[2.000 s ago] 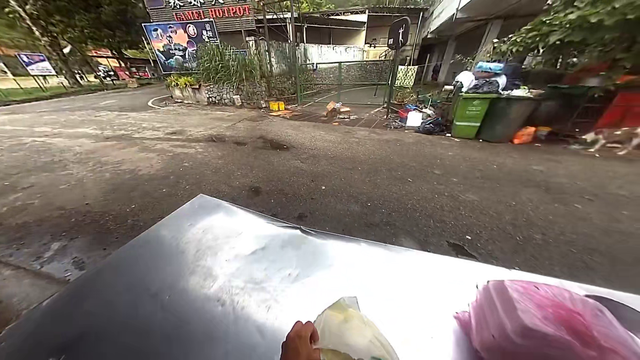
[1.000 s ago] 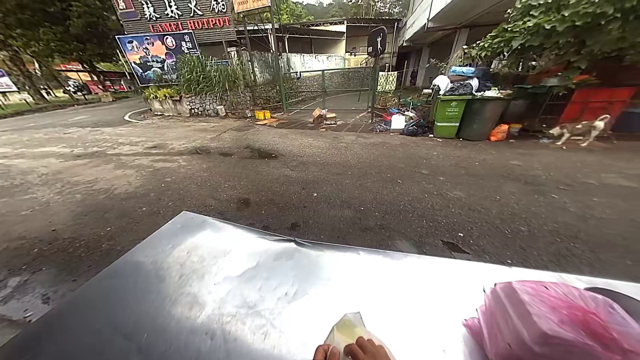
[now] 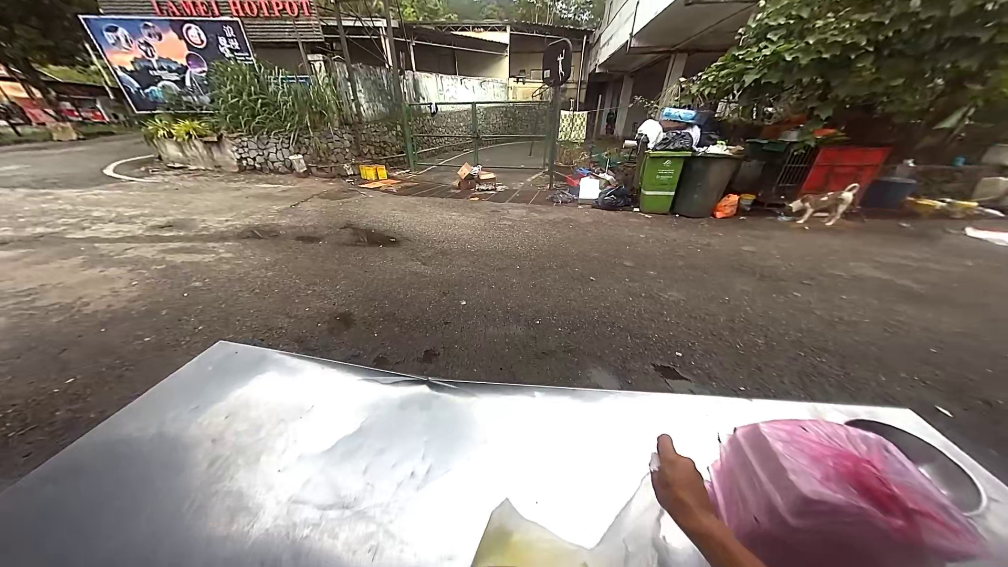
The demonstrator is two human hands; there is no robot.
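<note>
My right hand (image 3: 679,480) pinches the upper corner of a thin, whitish translucent plastic bag (image 3: 630,529) above a shiny metal tabletop (image 3: 339,465). Something yellowish shows through the bag's left part at the bottom edge of the view. Just right of the hand, a pink plastic bag (image 3: 835,488) wrapped around a boxy stack rests on the metal. My left hand is out of view. Behind the pink bag lies a round dark-and-silver item (image 3: 945,465), partly hidden.
Beyond the table runs an asphalt road (image 3: 472,291). Across it stand a green wheeled bin (image 3: 660,183) and a dark bin (image 3: 706,185) heaped with rubbish bags. A dog (image 3: 825,205) is near a red panel (image 3: 844,169). A green metal gate (image 3: 476,134) closes a driveway.
One second ago both hands were together at the light bag. Now the right hand is farther right and higher, pulling a bag corner out, and the left hand has left the view.
</note>
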